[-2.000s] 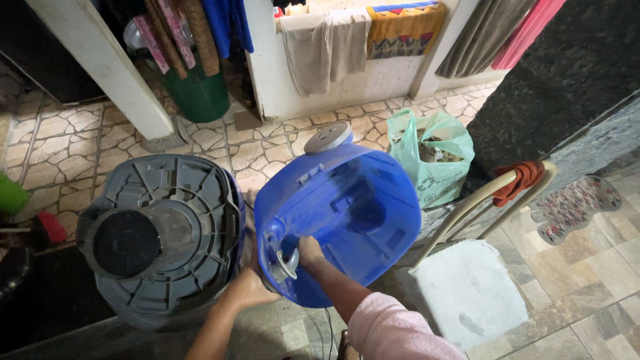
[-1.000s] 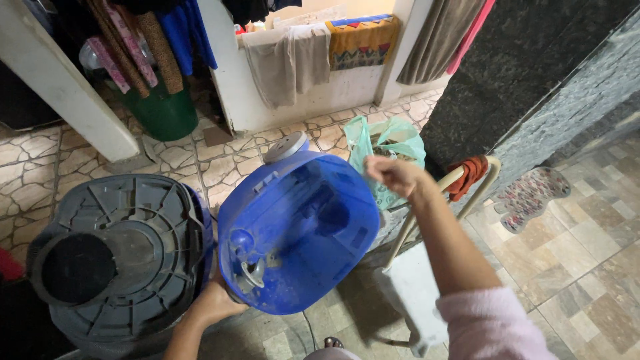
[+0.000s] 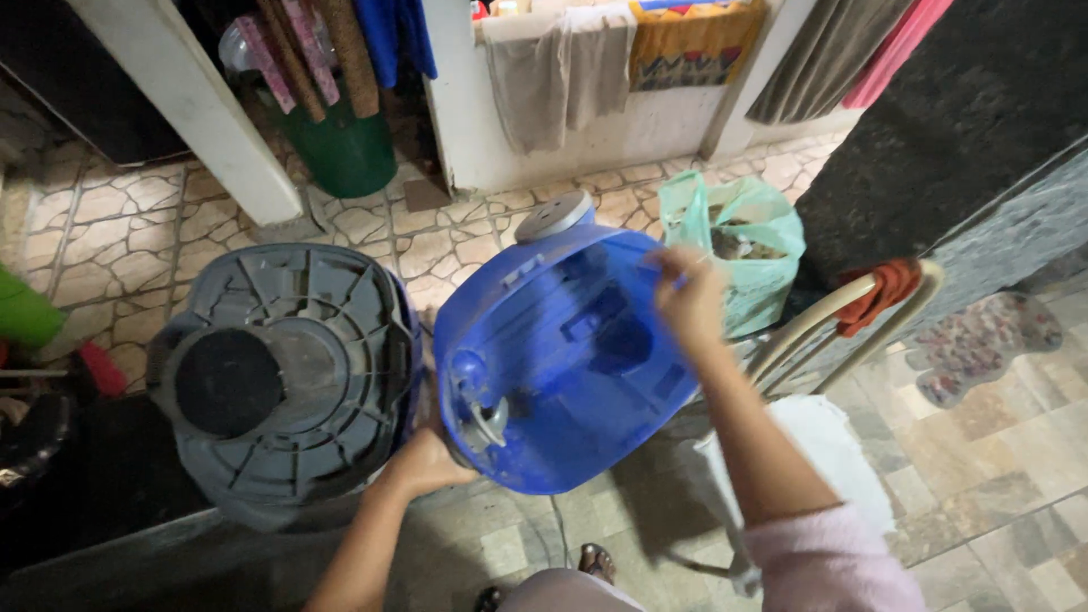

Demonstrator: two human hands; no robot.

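Observation:
My left hand (image 3: 433, 466) grips the lower left rim of a blue plastic housing (image 3: 552, 416), which is tilted so its hollow inside faces me. Inside it at the left sits a small pale curved part (image 3: 490, 422). A round grey wheel or cap (image 3: 554, 216) is on its upper outer side. My right hand (image 3: 690, 293), blurred, is raised over the housing's right rim with its fingers bent; whether it pinches something small cannot be told. Left of the housing stands a grey ribbed plastic base (image 3: 297, 365) with a round black part (image 3: 228, 382).
Behind my right hand stands a green plastic bag (image 3: 761, 297) with debris in it. A chair with a white seat (image 3: 816, 450) and an orange cloth (image 3: 884, 293) on its frame is at the right. A green bucket (image 3: 348, 157) stands beyond the ledge.
My right hand was inside the housing at its left two seconds ago, then lay out by the green bag. Now it is over the housing's right rim. My left hand has kept its hold.

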